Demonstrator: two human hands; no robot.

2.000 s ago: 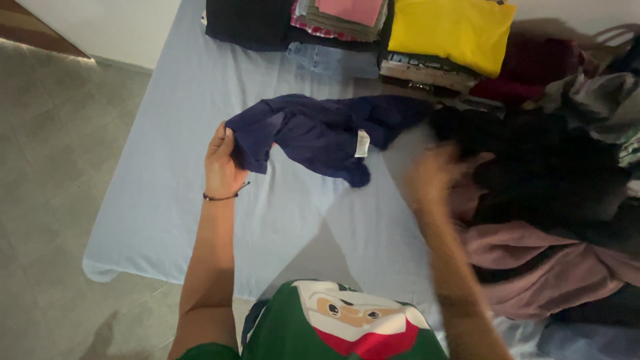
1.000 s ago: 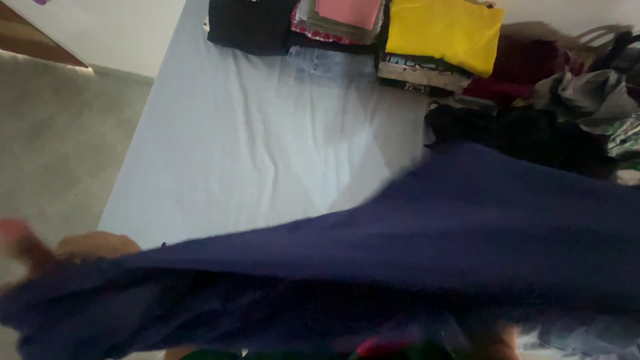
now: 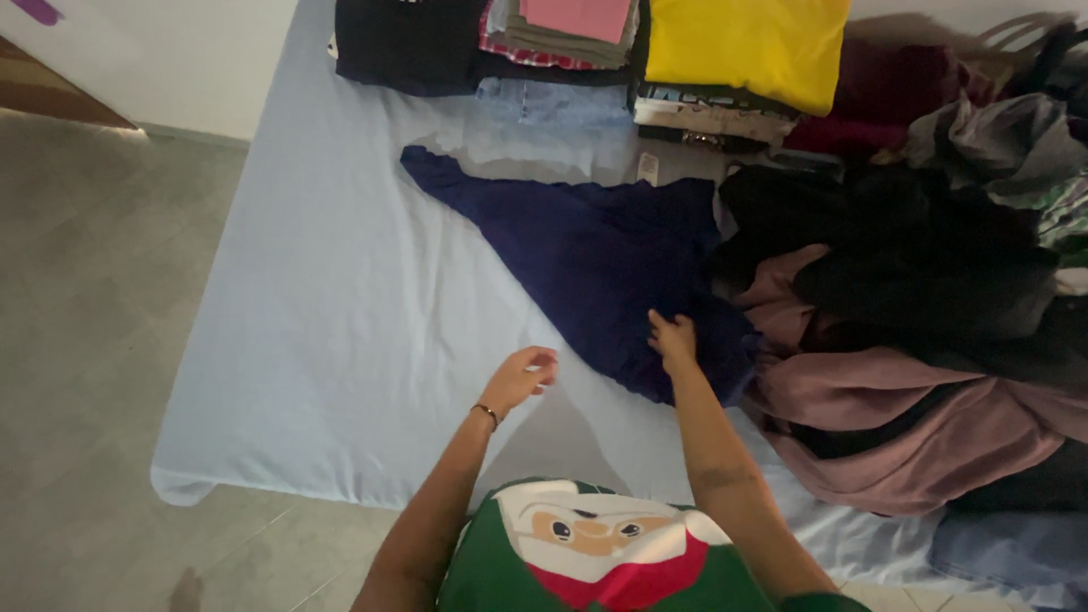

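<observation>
A navy blue garment (image 3: pixel 595 246) lies spread on the light blue bed sheet (image 3: pixel 340 340), with a white tag (image 3: pixel 648 168) at its upper edge. One narrow part of it points to the upper left. My right hand (image 3: pixel 674 340) rests on the lower right of the garment, fingers apart, gripping nothing that I can see. My left hand (image 3: pixel 520 378), with a dark bracelet at its wrist, is just left of the garment's lower edge, its fingers loosely curled and holding nothing.
Folded stacks stand along the far side: a black garment (image 3: pixel 408 47), pink cloth (image 3: pixel 578 17) over several others, and a yellow garment (image 3: pixel 748 51) on more folded clothes. A loose heap of black garments (image 3: pixel 918 246) and dusty-pink cloth (image 3: pixel 901 425) covers the right side.
The navy garment was bunched two seconds ago, then held up across the near side of the view. Now it lies spread on the bed, and my left hand has let go of it.
</observation>
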